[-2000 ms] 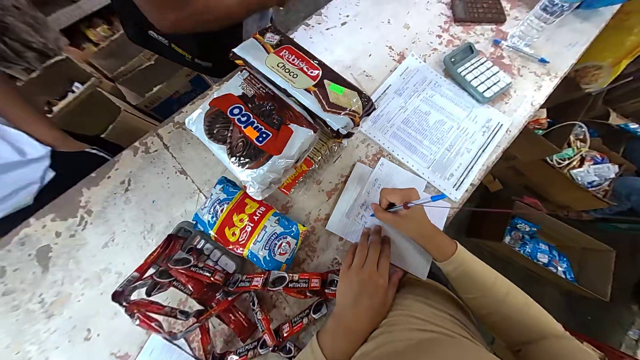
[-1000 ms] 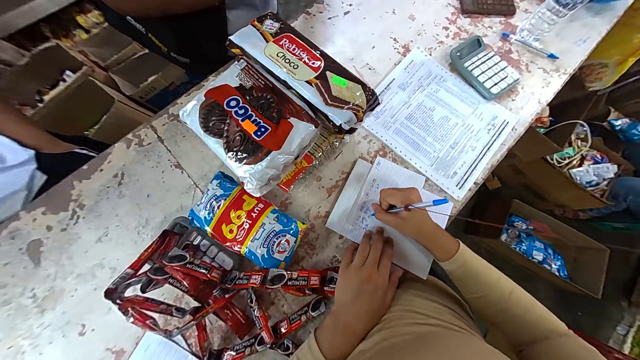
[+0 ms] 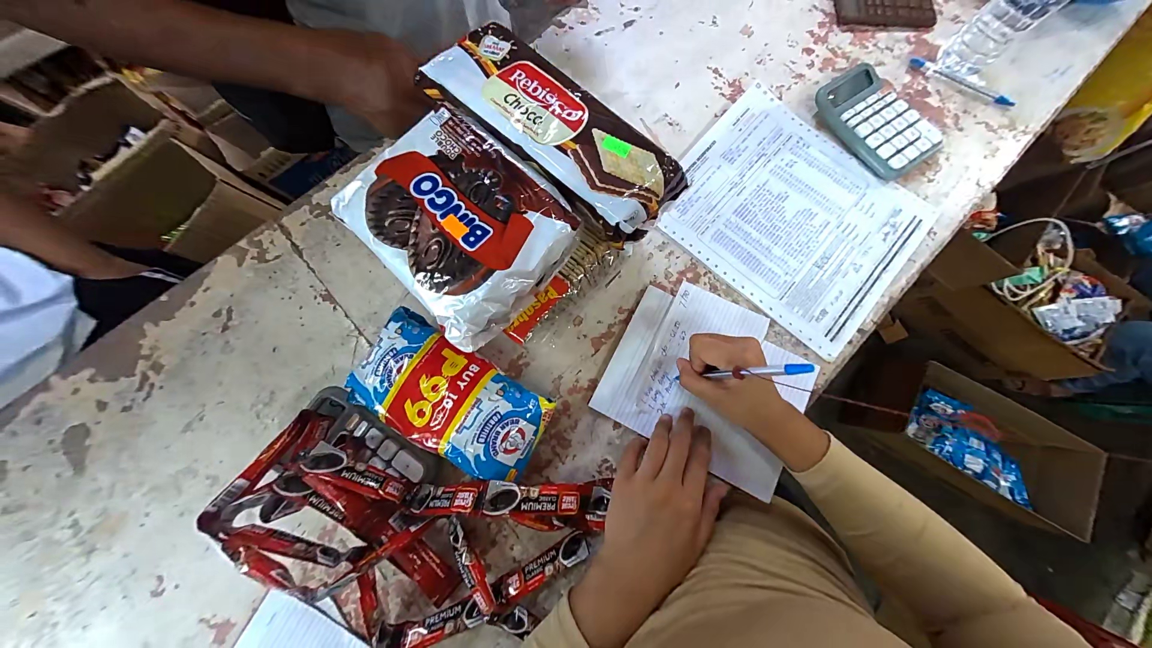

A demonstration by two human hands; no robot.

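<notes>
My right hand (image 3: 740, 382) grips a blue-capped ballpoint pen (image 3: 765, 370), its tip on a lined paper pad (image 3: 648, 360) that bears handwriting. Flat on the pad's lower edge and the counter lies my left hand (image 3: 664, 490), holding nothing. Left of it, chains of red coffee sachets (image 3: 360, 486) sprawl partly over a grey calculator (image 3: 382, 441). A blue Bear Brand milk pack (image 3: 450, 393) sits just above them. Beyond it are a Bingo cookie pack (image 3: 454, 225) and a Rebisco Choco pack (image 3: 558, 126), with a clear-and-red snack packet (image 3: 558, 288) partly hidden beneath.
A printed form (image 3: 792, 216) lies beside a grey-green calculator (image 3: 877, 121). Another pen (image 3: 961, 83), a clear plastic bottle (image 3: 999, 31) and a brown object (image 3: 886, 11) are at the far right. Open cartons (image 3: 1017, 450) stand below the counter. Other people's arms (image 3: 270, 58) reach in across it.
Another person's arm has come in at the upper left, its hand beside the Rebisco pack. My hands keep about the same places on the pad.
</notes>
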